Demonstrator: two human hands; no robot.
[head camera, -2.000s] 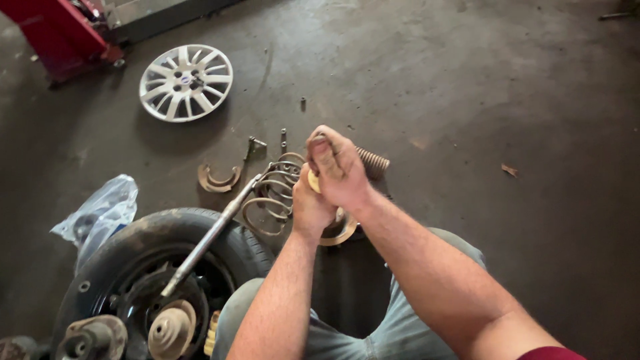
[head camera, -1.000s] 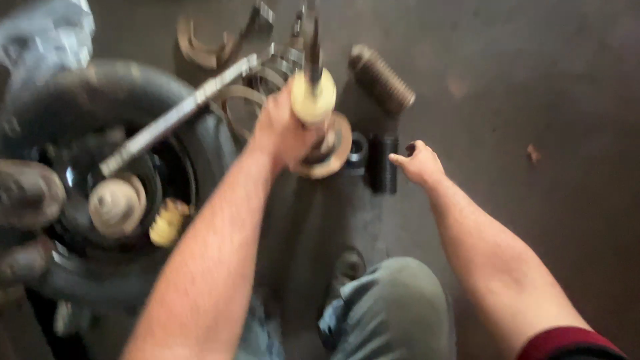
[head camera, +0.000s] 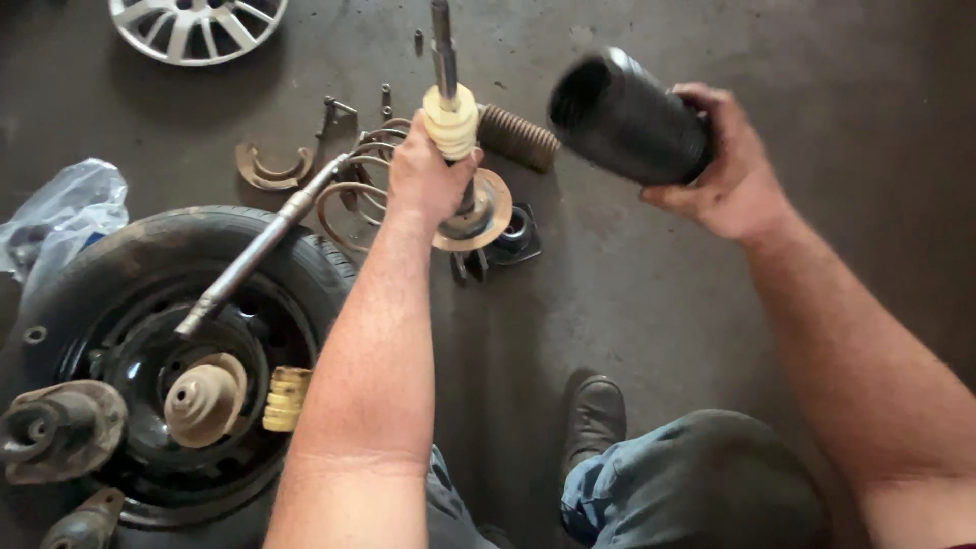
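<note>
My left hand (head camera: 431, 171) grips a shock absorber strut upright, its fingers around the lower end of a cream bump stop (head camera: 451, 126) on the rod. The metal piston rod (head camera: 444, 57) rises out of the bump stop, and the strut's round spring seat (head camera: 488, 213) shows below the hand. Off to the right, my right hand (head camera: 724, 164) holds a black ribbed dust boot (head camera: 629, 118) by its far end, with its open mouth turned to the upper left. Boot and strut are apart.
Left lies a wheel with tyre (head camera: 175, 229), bearing a long metal tool (head camera: 263, 248), a worn strut mount (head camera: 206, 400) and a yellowed bump stop (head camera: 286, 398). Near the strut are a coil spring (head camera: 335, 206), a ribbed boot (head camera: 518, 137) and a black mount (head camera: 522, 236). A hubcap (head camera: 183, 34) lies beyond.
My right hand has picked up the black boot, which stood on the floor beside the strut a second ago, and raised it up and to the right. The left hand still grips the strut.
</note>
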